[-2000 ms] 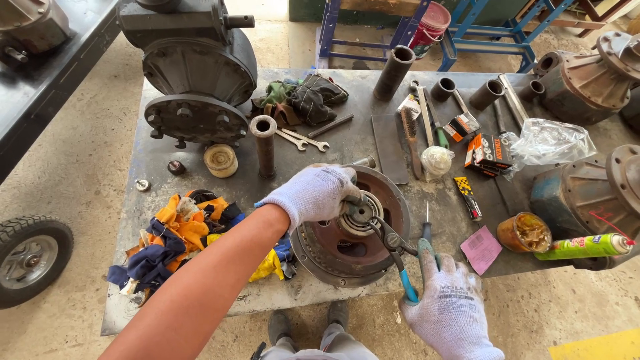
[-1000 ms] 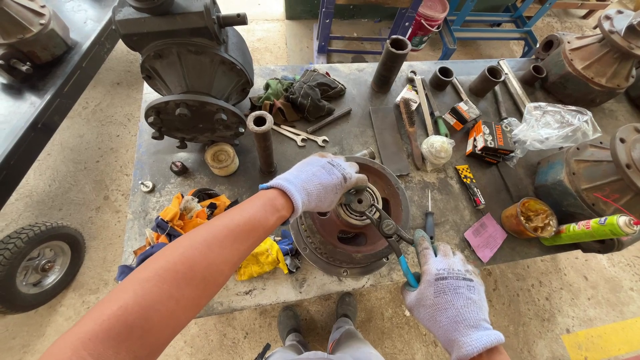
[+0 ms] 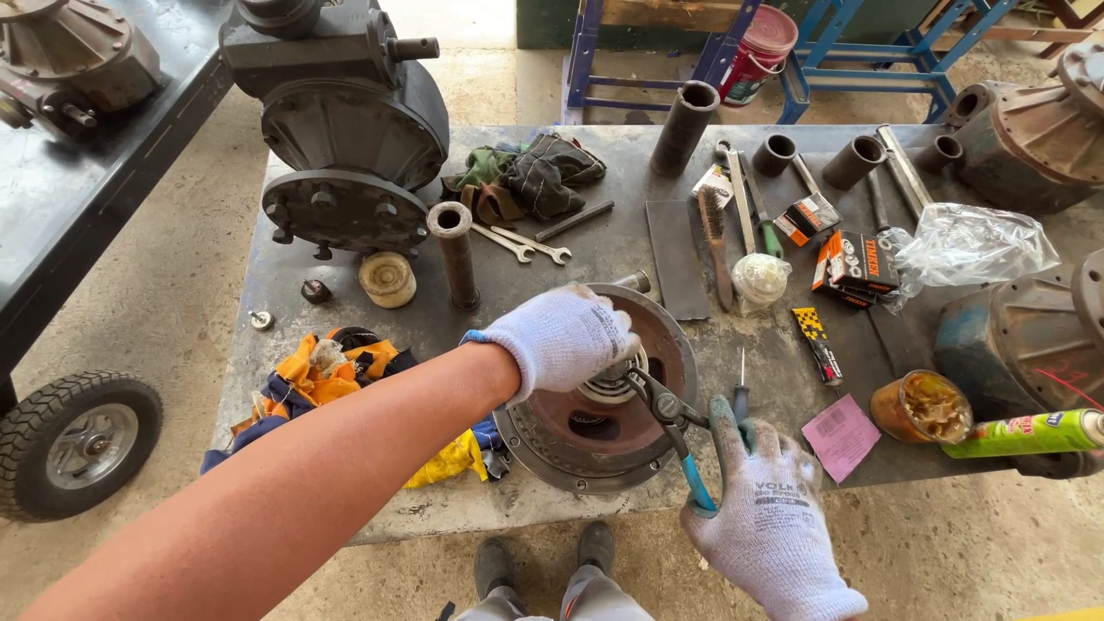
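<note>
A round metal flange housing (image 3: 595, 448) lies flat on the metal workbench (image 3: 397, 522), with a bearing (image 3: 608, 388) at its hub. My left hand (image 3: 565, 341), in a white knit glove, rests over the hub and hides part of it; whether its fingers grip anything cannot be seen. My gloved right hand (image 3: 768, 513) holds pliers (image 3: 666, 405) with blue-sleeved handles, one handle running under the palm. The jaws of the pliers reach the hub beside my left fingers. A small screwdriver (image 3: 742, 392) lies just beyond my right fingertips.
Orange, blue and yellow rags (image 3: 336, 379) lie left of the housing. Behind are a steel tube (image 3: 454, 254), open-end wrenches (image 3: 526, 246) and a wire brush (image 3: 714, 233). At right are bearing boxes (image 3: 854, 267), a grease tub (image 3: 923, 407) and a spray can (image 3: 1026, 431). A large gearbox (image 3: 345, 129) stands back left.
Both hands stay at the hub and the pliers. The pliers' visible handle stands a little steeper than two seconds ago. The view has shifted slightly.
</note>
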